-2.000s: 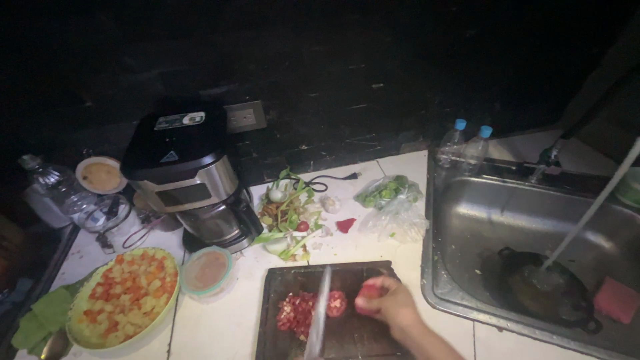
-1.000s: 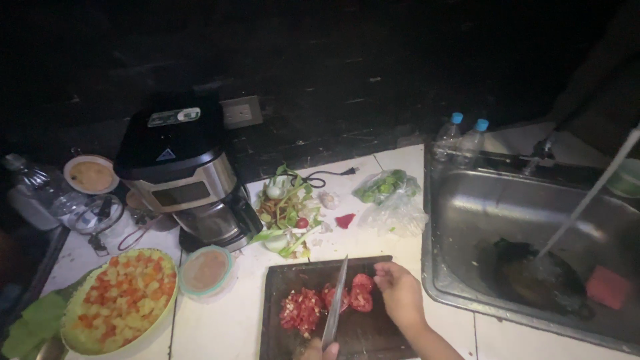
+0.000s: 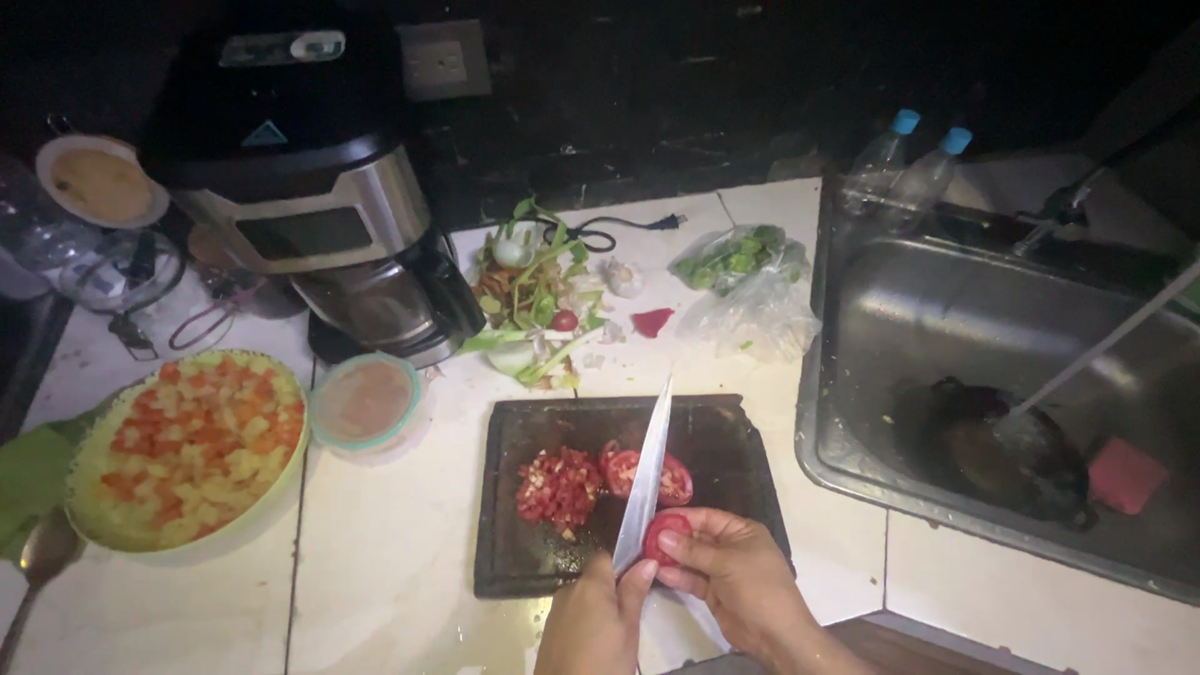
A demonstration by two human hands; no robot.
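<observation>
My left hand [image 3: 591,614] grips a kitchen knife [image 3: 647,478] near the lower edge of a dark cutting board [image 3: 722,553], its blade pointing up and away. Right beside the blade, my right hand [image 3: 741,572] pinches a red tomato piece [image 3: 667,537] between thumb and fingers. Chopped tomato [image 3: 559,489] lies in a heap at the board's left. Cut tomato slices [image 3: 675,480] rest behind the blade, partly covered by it.
A steel sink [image 3: 947,281] with running water, a dark pan [image 3: 994,450] and a pink sponge [image 3: 1127,475] is at right. Vegetable scraps [image 3: 539,291] and a bag of greens [image 3: 741,262] lie behind the board. A coffee maker [image 3: 309,178], lidded container [image 3: 366,401] and bowl of diced vegetables [image 3: 197,450] stand left.
My right hand has moved from the board's right edge down to the knife, where it now holds a tomato piece. More of my left hand has come into view.
</observation>
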